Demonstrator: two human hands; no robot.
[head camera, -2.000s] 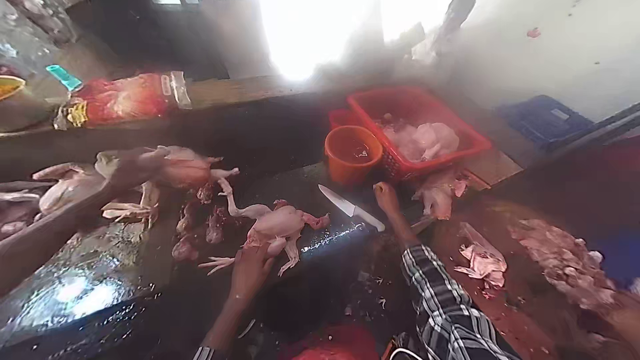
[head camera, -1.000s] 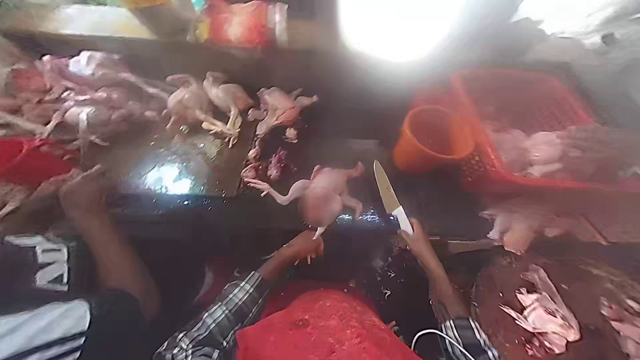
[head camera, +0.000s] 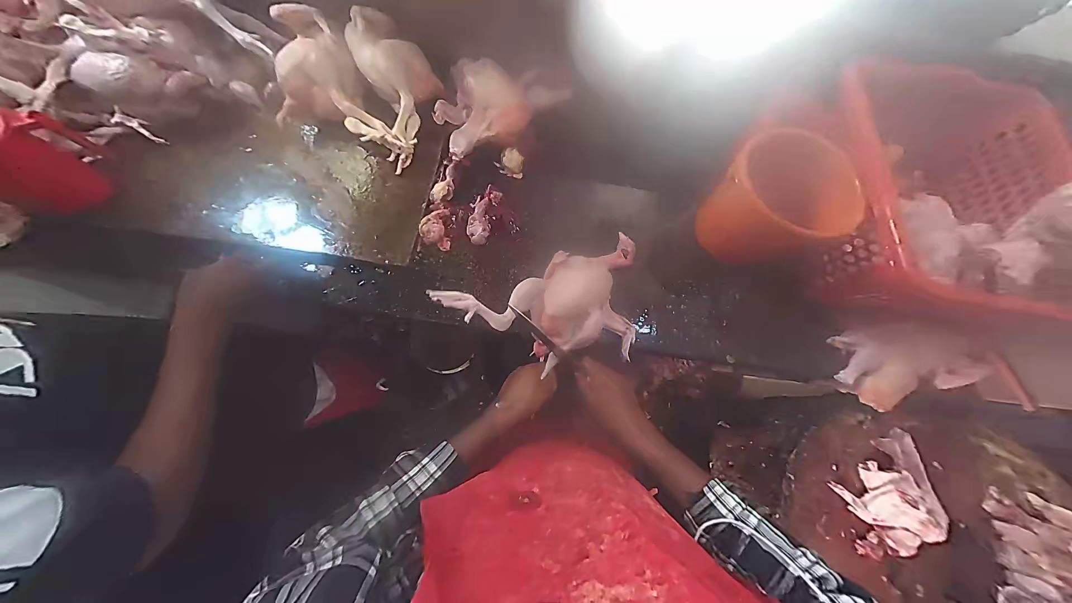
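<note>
A plucked chicken carcass (head camera: 576, 293) lies at the near edge of the dark wet counter, in the middle of the view. My left hand (head camera: 528, 389) is closed on the near end of the carcass, beside a pale leg tip. My right hand (head camera: 596, 378) grips the knife (head camera: 536, 329), whose handle is hidden in the fist. The narrow dark blade points up and left, across the carcass near one leg.
Plucked chickens (head camera: 314, 67) lie at the back left, with small organs (head camera: 479, 216) nearby. An orange plastic tub (head camera: 779, 197) and a red basket (head camera: 879, 167) holding meat stand right. A round board (head camera: 808, 486) bears cut chicken. A co-worker's arm (head camera: 188, 360) reaches in at left.
The knife lay on the counter two seconds ago; my right hand has taken it up and brought it left to the chicken. My left hand stays at the carcass. The view has shifted.
</note>
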